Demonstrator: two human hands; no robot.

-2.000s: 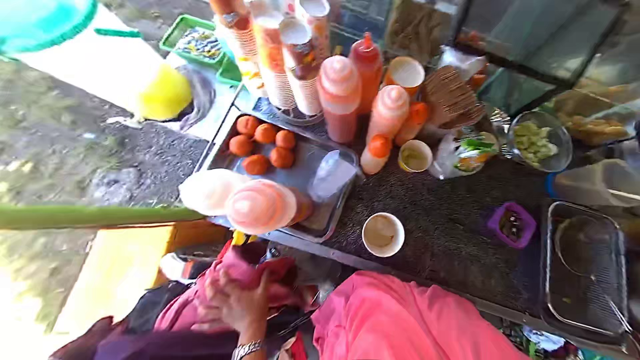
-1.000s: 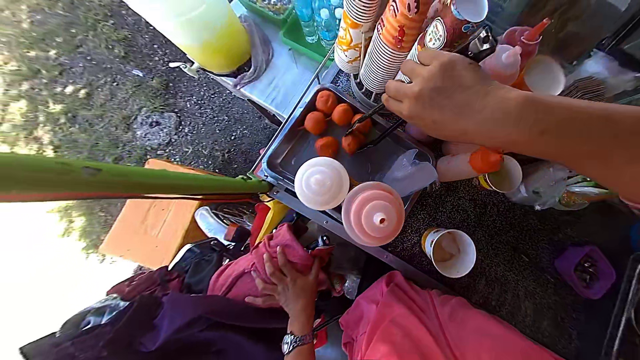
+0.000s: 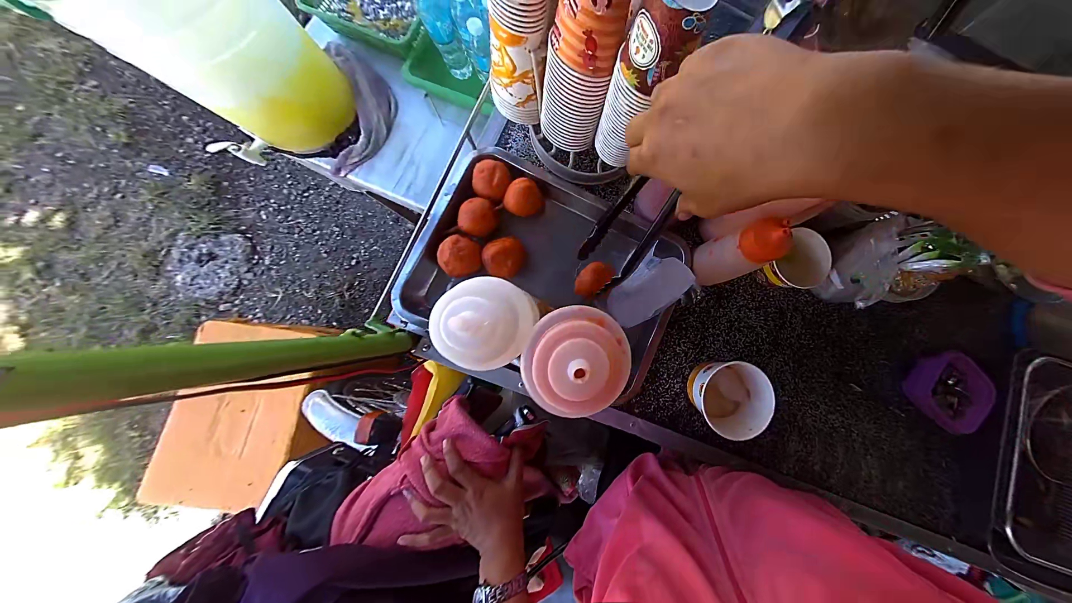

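Observation:
My right hand [image 3: 737,126] reaches in from the right and grips black tongs [image 3: 628,226], pointing down over a metal tray [image 3: 557,230]. The tong arms are apart; one tip is at a single orange-coated ball [image 3: 594,279]. Several more orange-coated balls [image 3: 478,216] lie at the tray's left. A white-topped squeeze bottle [image 3: 484,322] and a pink-topped one [image 3: 576,360] stand over the near edge. A translucent plastic piece [image 3: 649,291] lies at the tray's right. My left hand [image 3: 469,498], fingers spread, rests on a pink cloth [image 3: 381,502], holding nothing visible.
Stacked paper cups [image 3: 578,100] stand behind the tray. A paper cup [image 3: 737,400] with something pale inside, an orange-tipped bottle [image 3: 741,249] and a purple container [image 3: 950,391] are on the dark counter. A large yellow drink container [image 3: 310,100] is upper left; a green pole [image 3: 201,368] crosses the left side.
My right hand, out of view two seconds ago, is over the tray with tongs. One ball has moved from the group toward the tray's right. My left hand stays on the pink cloth.

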